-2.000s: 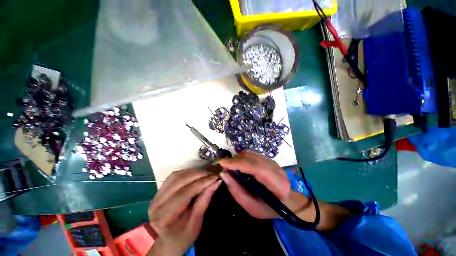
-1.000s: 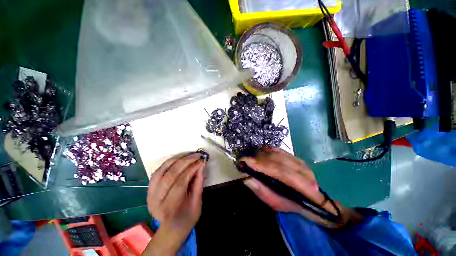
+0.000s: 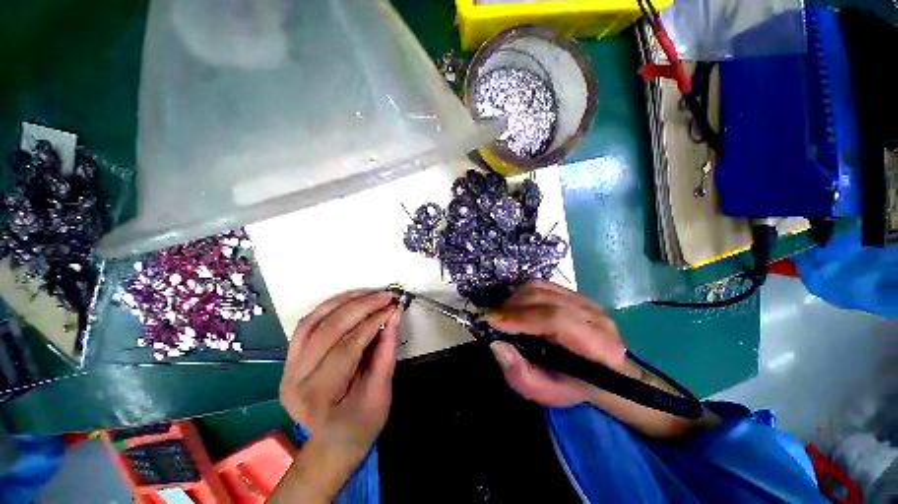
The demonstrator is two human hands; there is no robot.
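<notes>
My left hand (image 3: 342, 356) pinches a small dark round part (image 3: 399, 294) between thumb and fingertips over the front of the cream board (image 3: 330, 258). My right hand (image 3: 551, 345) holds a black soldering iron (image 3: 576, 368) like a pen. The iron's thin metal tip points left and reaches the part; whether it touches cannot be told. A heap of dark round parts (image 3: 492, 236) with fine leads lies on the board behind my right hand, with a small cluster (image 3: 423, 227) at its left.
A translucent hood (image 3: 295, 108) hangs over the board's back left. A cup (image 3: 581, 98) of silver-white pieces stands behind the heap, by a yellow box (image 3: 551, 20). Pink-and-white parts (image 3: 192, 295) and bagged dark parts (image 3: 49, 221) lie left. A blue station (image 3: 778, 128) stands right.
My left hand came away from my right hand and now holds the part further left. The iron's tip has moved to the part. The view has shifted slightly.
</notes>
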